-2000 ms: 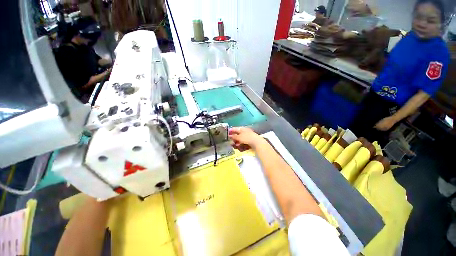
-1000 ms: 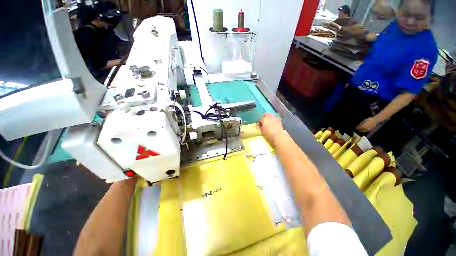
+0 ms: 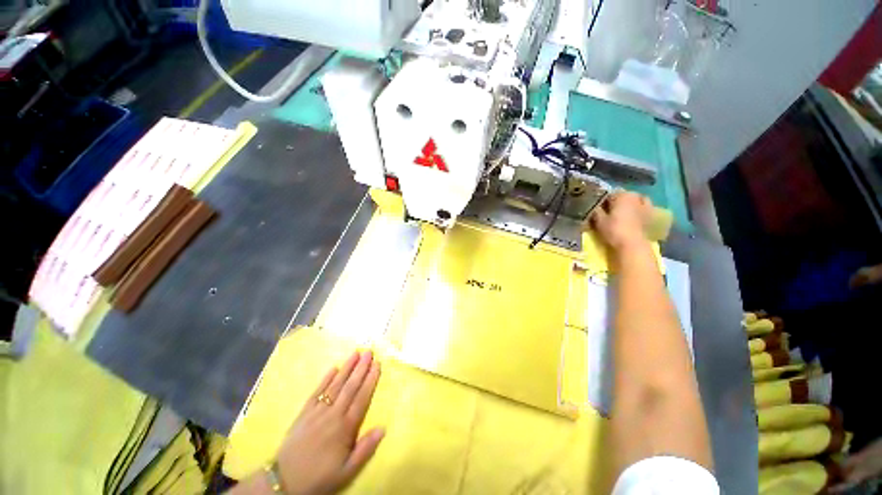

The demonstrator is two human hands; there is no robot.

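The yellow template flap [image 3: 493, 314] with small black writing lies flat in front of the white sewing head [image 3: 432, 135]. A yellow panel [image 3: 426, 435] covers the near table and reaches the flap's front edge. My left hand [image 3: 327, 435] lies flat on this panel, fingers together and pointing away, holding nothing. My right hand [image 3: 622, 218] is at the right end of the metal clamp [image 3: 551, 198], fingers bent at a yellow roll [image 3: 661, 223]. Its fingertips are partly hidden, so I cannot tell if they grip it. Pale template windows [image 3: 363, 290] show beside the flap.
Two brown strips [image 3: 155, 248] lie on a printed sheet [image 3: 116, 193] at left. Flat yellow panels [image 3: 68, 416] are at lower left. Rolled yellow panels with brown bands [image 3: 793, 416] stand at right, with part of a person's hand beside them.
The view has turned left and down. My left hand has come out from behind the sewing head and now lies on the near yellow panel. My right hand stays near the clamp's right end.
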